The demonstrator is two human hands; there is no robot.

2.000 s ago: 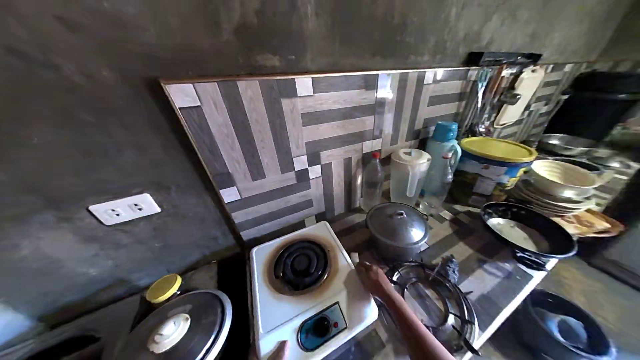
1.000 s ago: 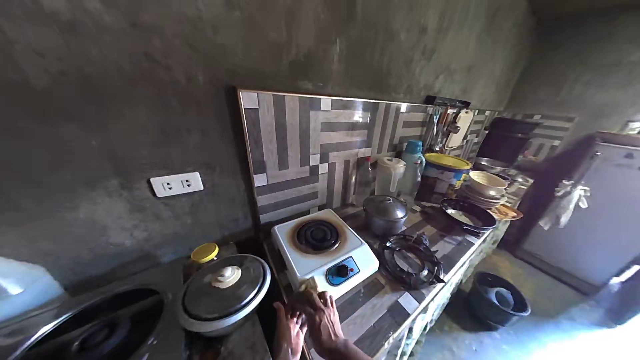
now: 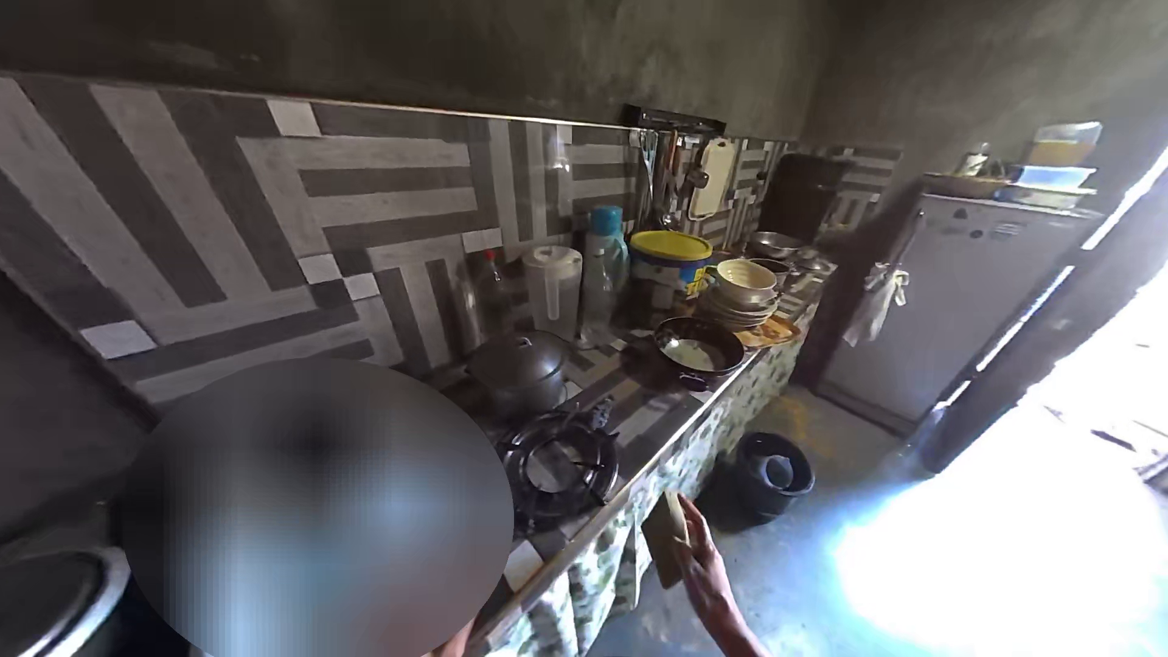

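My right hand (image 3: 704, 568) is past the counter's front edge and grips a flat, brownish-green pad (image 3: 665, 540), perhaps a sponge. Only a sliver of my left hand (image 3: 453, 642) shows at the bottom edge, beside a large blurred patch that hides what lies there; its fingers cannot be seen. On the tiled counter, nearest my right hand, is a black metal burner stand (image 3: 558, 467). Behind the stand sits a lidded metal pot (image 3: 520, 367).
A black pan (image 3: 698, 351), stacked bowls and plates (image 3: 741, 297), a plastic pitcher (image 3: 553, 290) and a yellow-lidded bucket (image 3: 671, 265) line the counter. A dark tub (image 3: 774, 474) stands on the floor; a refrigerator (image 3: 958, 301) is at the right.
My hands were close together in front of the white electric stove; my right hand is now farther right, past the counter edge with the pad. The view has swung right.
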